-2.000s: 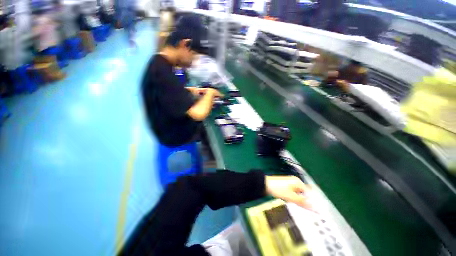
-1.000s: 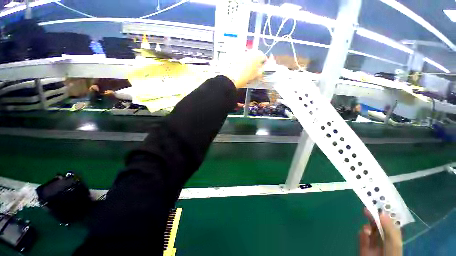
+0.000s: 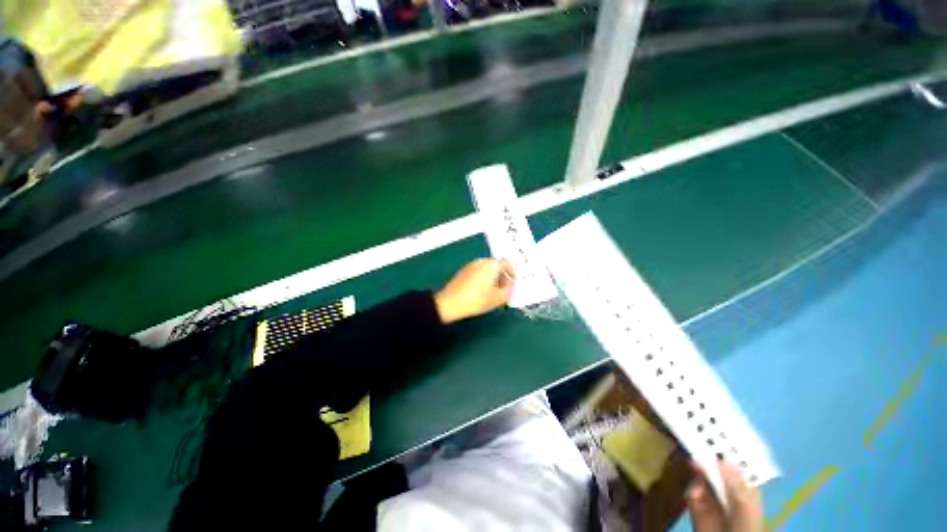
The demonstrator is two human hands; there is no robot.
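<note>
A long white dotted sticker strip (image 3: pixel 659 348) slants over the bench's front edge, with rows of dark dots. A shorter white dotted length (image 3: pixel 504 213) lies beside its upper end; whether the two are joined cannot be told. My left hand (image 3: pixel 478 289) pinches the edge of the shorter length near its lower end. My right hand (image 3: pixel 730 503), cut off by the bottom edge, holds the long strip's lower end. A cream adhesive strip sheet with black bars (image 3: pixel 306 327) lies left of my left hand, partly behind my sleeve.
Dark stacked housings (image 3: pixel 78 369) stand at the left, with thin black cables (image 3: pixel 213 320) beside them. A device housing (image 3: pixel 59 490) lies at lower left. A white post (image 3: pixel 605 94) rises at the bench's white edge strip. A yellow sheet (image 3: pixel 135 42) hangs upper left. A cardboard box (image 3: pixel 665 499) is below the bench.
The view has tilted down. My left hand has come down from the raised spot near the post to the bench. The strip, raised and stretched between both hands before, now hangs lower.
</note>
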